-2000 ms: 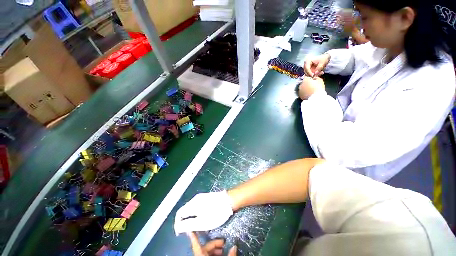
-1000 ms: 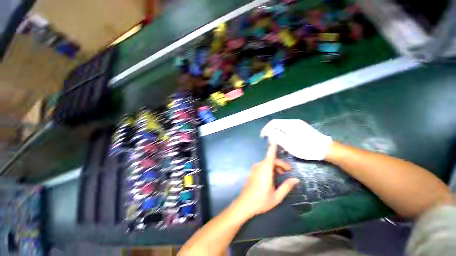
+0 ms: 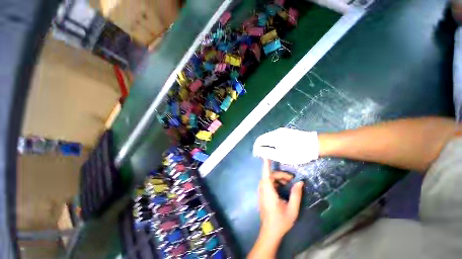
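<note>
My right hand (image 3: 287, 145), in a white glove with a thin dark mark, is over the scratched green bench. Its fingers are bunched and I cannot tell if they hold anything. My bare left hand (image 3: 277, 202) is just below it, index fingertip touching the glove, thumb apart. A dark patch shows between thumb and fingers; I see no clear object there. The black holding tray (image 3: 132, 238) at the lower left bears rows of clamped units (image 3: 175, 235) with coloured clips and silver wires.
A loose pile of coloured binder clips (image 3: 207, 76) lies beyond the pale metal strip (image 3: 271, 103). An empty black slotted tray (image 3: 97, 177) stands at the left, near cardboard. Part of a person in pale clothing (image 3: 458, 66) shows at the right edge.
The view has swung left and tilted, bringing the holding tray into sight and taking most of the coworker out. My hands stay close together, left index finger still at the glove.
</note>
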